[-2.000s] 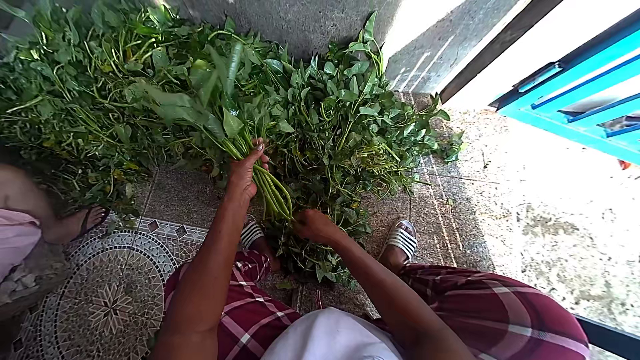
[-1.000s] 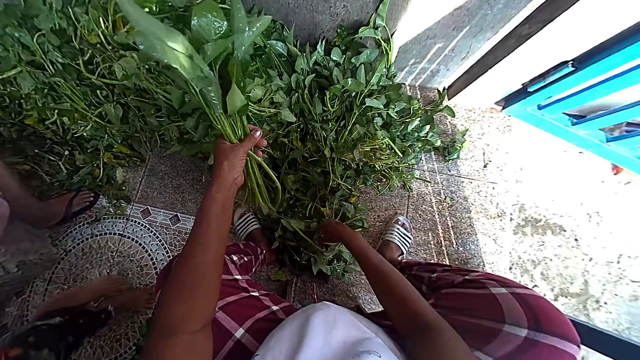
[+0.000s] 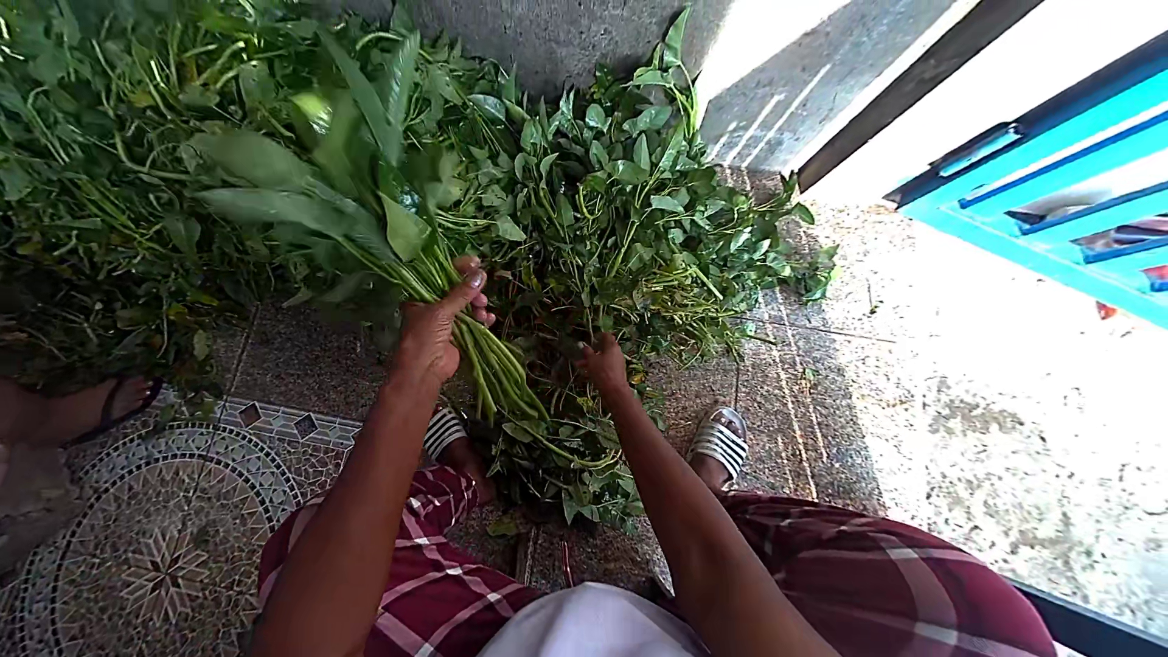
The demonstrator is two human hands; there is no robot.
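My left hand (image 3: pixel 443 324) is closed around a bunch of long-stemmed leafy greens (image 3: pixel 401 228), which look like water spinach. The leaves fan up and left, partly blurred, and the pale green stems hang below the fist. To its right, my right hand (image 3: pixel 604 363) touches the front of a heap of leafy greens (image 3: pixel 630 201) between my feet; its fingertips are partly hidden among stems, and whether they grip one does not show. The heap spreads along the wall and joins a larger pile (image 3: pixel 100 182) at the left.
A concrete wall (image 3: pixel 566 36) stands behind the heap. At the right is a blue metal gate (image 3: pixel 1049 210) beside sunlit ground. Another person's sandalled foot (image 3: pixel 119 401) rests at the left, near a round mosaic (image 3: pixel 164 566) in the tiled floor. My striped sandals (image 3: pixel 721 444) flank the greens.
My right hand has moved up and away from me, farther into the heap. The bunch has stayed in my left hand, its leaves now tilted more to the left. The other person's hand at lower left is gone from view.
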